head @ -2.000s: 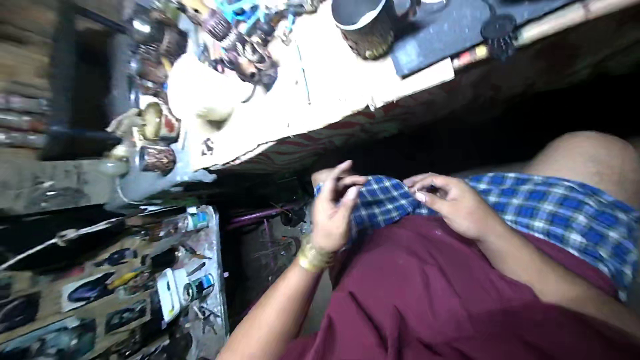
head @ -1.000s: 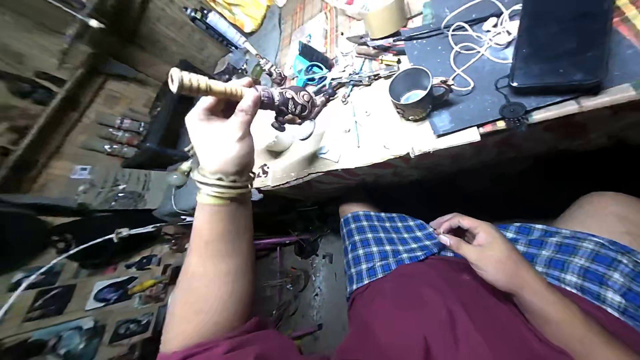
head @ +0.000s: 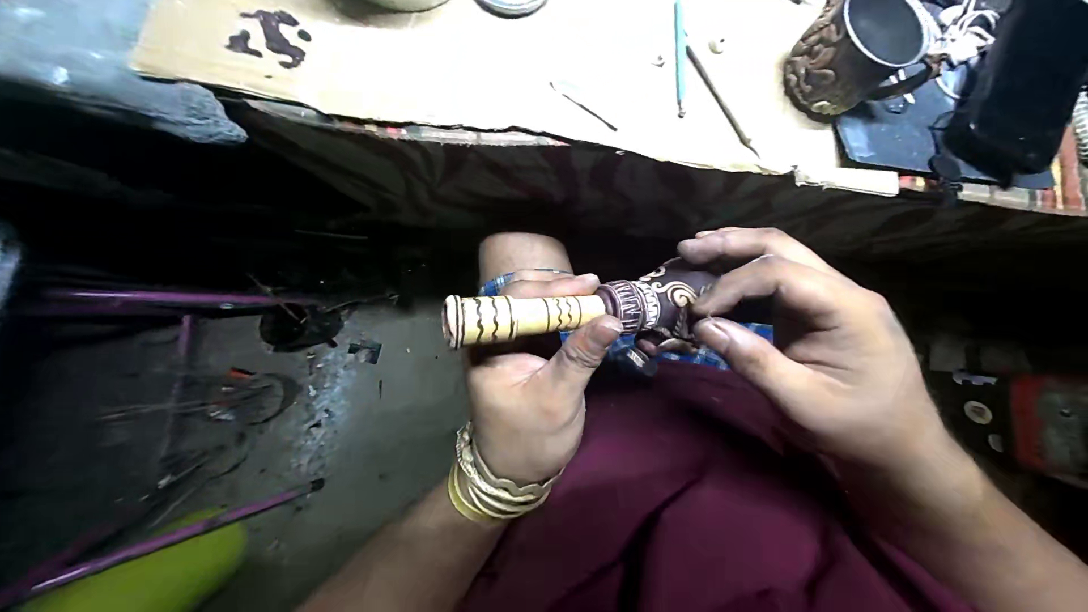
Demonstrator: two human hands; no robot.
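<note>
My left hand [head: 535,382], with several bangles on its wrist, grips a carved pipe-like object [head: 629,306] over my lap. The object has a pale cylindrical stem banded with dark wavy lines, pointing left, and a dark, rounded body with cream scrollwork on the right. My right hand [head: 799,331] has its thumb and fingertips on the dark body; whether it grips a small piece there cannot be told. Part of the body is hidden behind the right fingers.
Beyond my lap runs a workbench edge covered with cardboard [head: 476,93]. On it lie a thin teal tool [head: 680,59], a dark thin stick [head: 721,98] and a fine needle-like tool [head: 585,106]. A carved mug [head: 829,68] and a black phone-like device [head: 1011,85] are at right.
My left hand has brought the carved object from over the bench down to my lap. My right hand has risen from the lap to the object's dark body. The view has shifted.
</note>
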